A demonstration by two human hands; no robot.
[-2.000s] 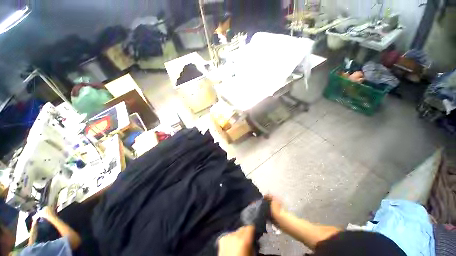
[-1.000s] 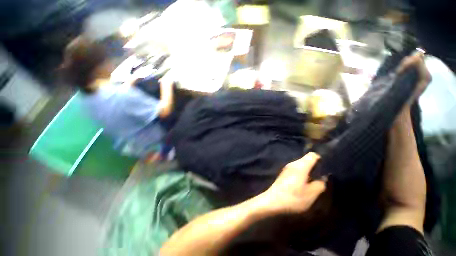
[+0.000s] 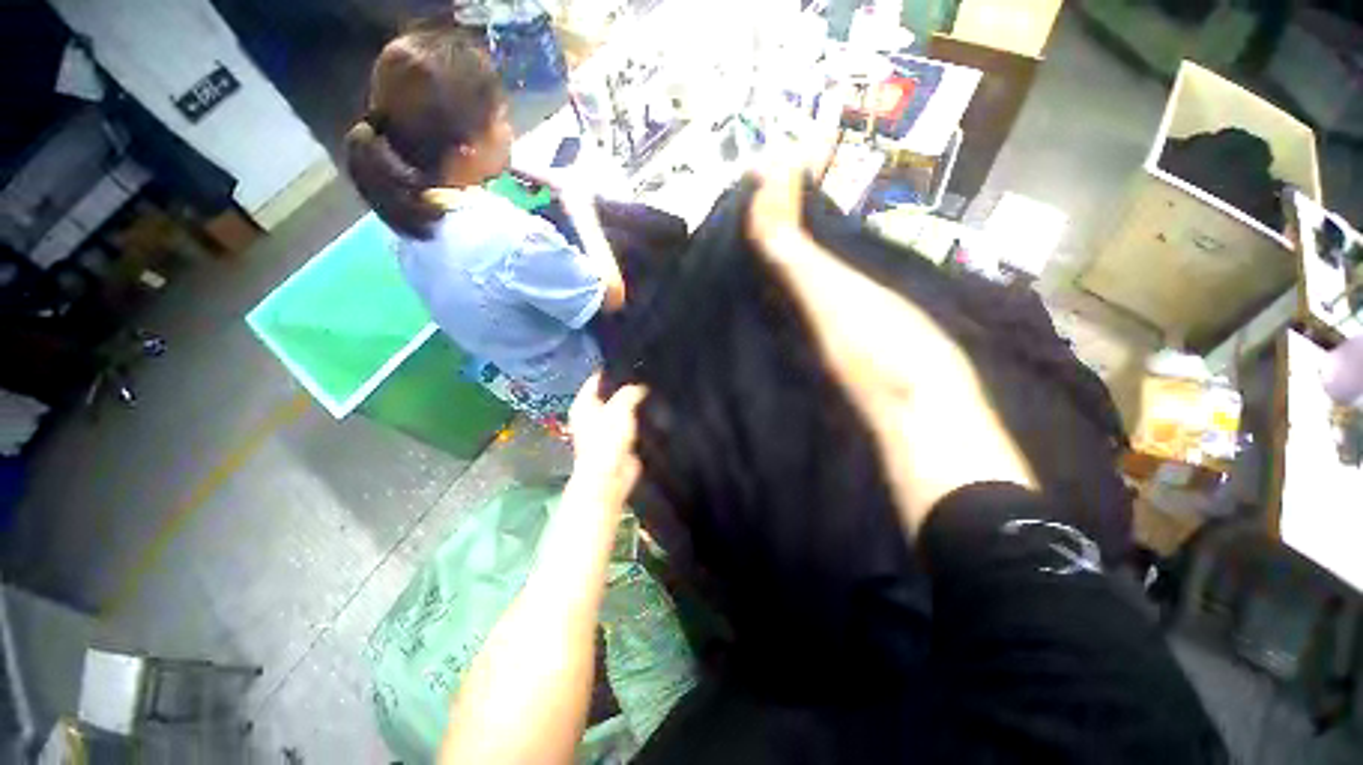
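A black garment piece [image 3: 748, 404] hangs stretched between my two hands. My left hand [image 3: 606, 426] grips its left edge near the picture's middle. My right hand [image 3: 774, 217] is higher and further right, blurred, at the cloth's top edge. Behind and to the right lies a wide heap of black garments [image 3: 1031, 351], partly covered by my right arm. The green woven sack [image 3: 464, 613] stands on the floor below my left forearm, its mouth partly hidden by my arm and the cloth.
A seated person in light blue [image 3: 501, 277] works at a white sewing table [image 3: 658, 90] ahead. A green bin [image 3: 344, 321] stands behind that person. A beige bin with black cloth [image 3: 1121, 247], small boxes [image 3: 1181, 419] and a white table are at right. A stool [image 3: 112, 688] stands lower left.
The view has swung left. The black piece has moved from the right to the middle, over part of the heap, still between both hands. The seated person, bin and sack show more fully.
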